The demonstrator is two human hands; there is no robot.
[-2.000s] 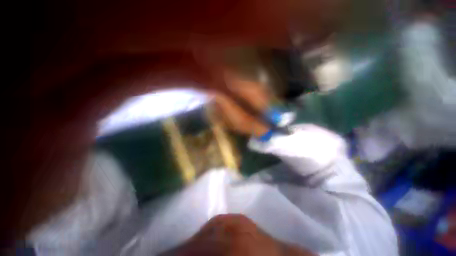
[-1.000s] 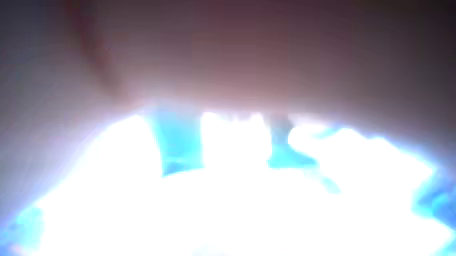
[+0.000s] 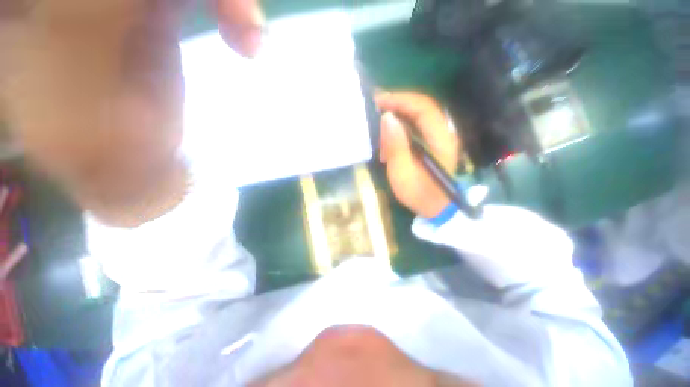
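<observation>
My right hand (image 3: 420, 155), with a blue wrist strap, holds the black soldering iron (image 3: 431, 162) beside the right edge of a large, overexposed white sheet or tray (image 3: 280, 98). My left hand (image 3: 98, 113) is large and blurred, raised close to the camera at the upper left; one finger shows over the white tray. I cannot tell whether it holds anything. The brown fixture pad (image 3: 344, 227) with two cream-yellow strips lies nearer me, below the tray. No housing can be made out on it.
The green bench (image 3: 272, 242) lies around the pad. A black bulky station (image 3: 484, 68) with a small red light stands at the upper right, beside a small pale-framed square box (image 3: 556, 117). A red pile (image 3: 9, 264) is at the far left edge.
The view was dark and blurred, then covered and washed out; now the bench shows again. My left hand now shows raised near the camera. My right hand still holds the iron.
</observation>
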